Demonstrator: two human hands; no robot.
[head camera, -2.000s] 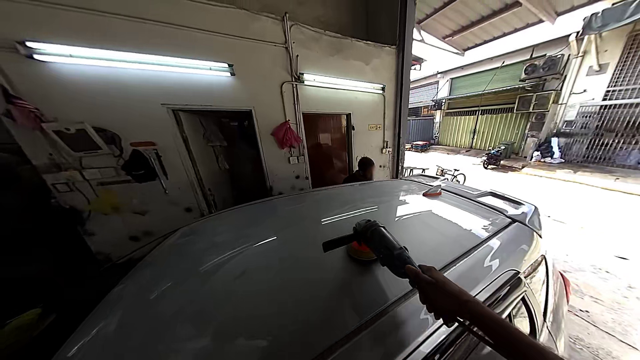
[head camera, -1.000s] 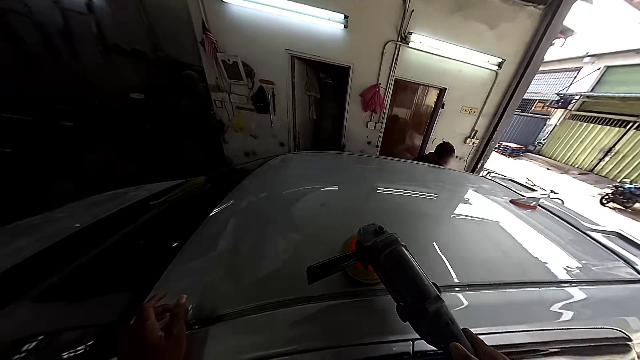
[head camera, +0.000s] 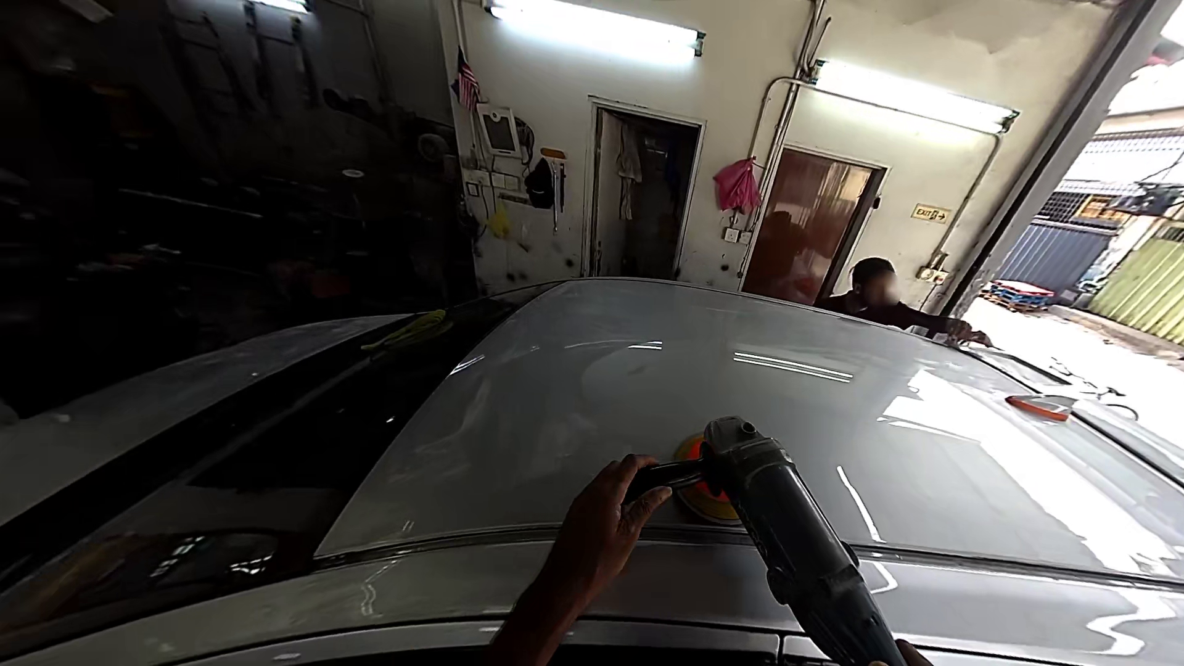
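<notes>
A dark rotary polisher (head camera: 786, 518) rests with its yellow and orange pad (head camera: 708, 481) on the grey car roof (head camera: 629, 407), near the roof's near edge. My left hand (head camera: 615, 509) is closed around the polisher's black side handle (head camera: 668, 475), left of the tool's head. At the bottom edge, my right hand (head camera: 911, 653) grips the rear end of the polisher's body; most of this hand is out of frame. Whether the pad is spinning cannot be told.
Across the roof, a co-worker (head camera: 874, 296) leans with both hands near the rear corner. An orange-tipped roof antenna (head camera: 1041, 407) stands at the right. A green-yellow cloth (head camera: 412, 330) lies by the windshield (head camera: 305, 435). Behind are a wall and two doorways.
My left hand has moved from the roof's near edge onto the side handle. The co-worker's arms have come into view across the roof. The view has swung left since the oldest frame.
</notes>
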